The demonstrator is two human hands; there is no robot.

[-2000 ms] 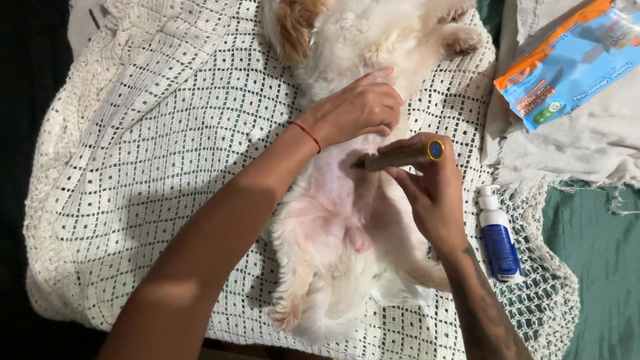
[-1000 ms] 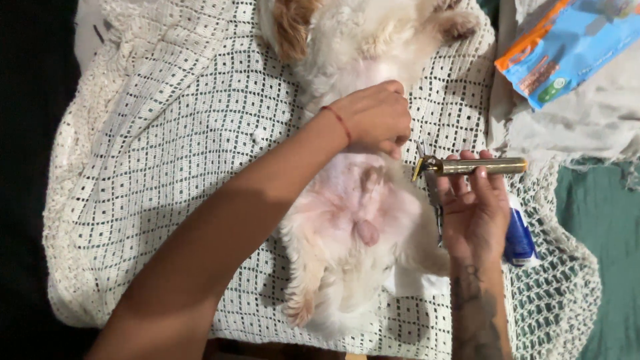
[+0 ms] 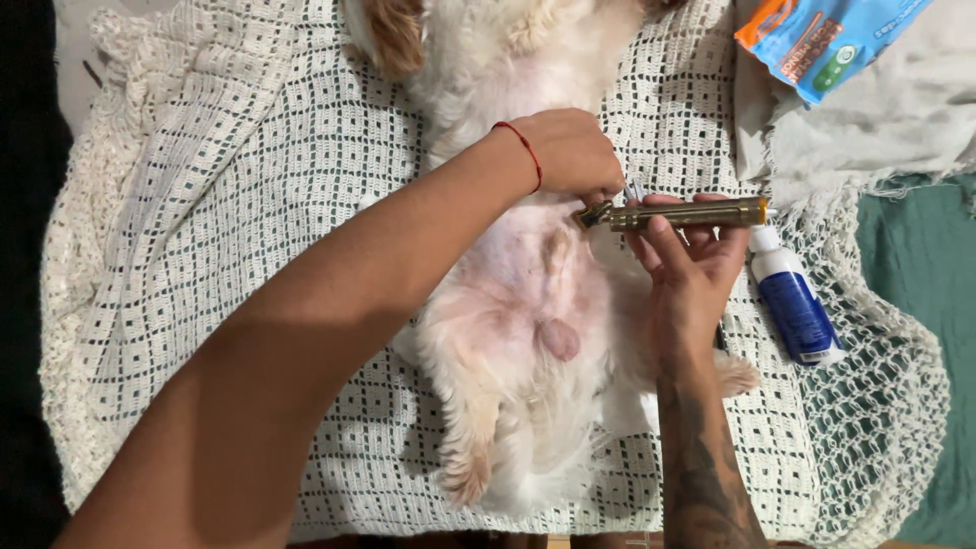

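Note:
A dog [image 3: 526,290] with white and brown fur lies on its back, its pink belly showing. My left hand [image 3: 572,152], with a red string bracelet at the wrist, lies over the belly with its fingers curled; whether it pinches anything is hidden. My right hand [image 3: 686,259], palm up, holds a brass-coloured cordless hair trimmer [image 3: 686,215] level, its head pointing left at the edge of the belly, just below my left fingers. A small metal thing [image 3: 634,191] shows between the two hands, too small to name surely.
A white crocheted blanket [image 3: 229,206] lies under the dog. A white and blue bottle [image 3: 797,305] lies to the right of my right hand. At the upper right, a blue and orange plastic package [image 3: 831,46] rests on a pale frayed cloth [image 3: 900,130]. Green fabric [image 3: 915,259] shows beyond the blanket.
Two seconds ago the trimmer's head was over the belly in my right hand; it now lies level at the belly's side. My left hand has gone from spread flat to curled.

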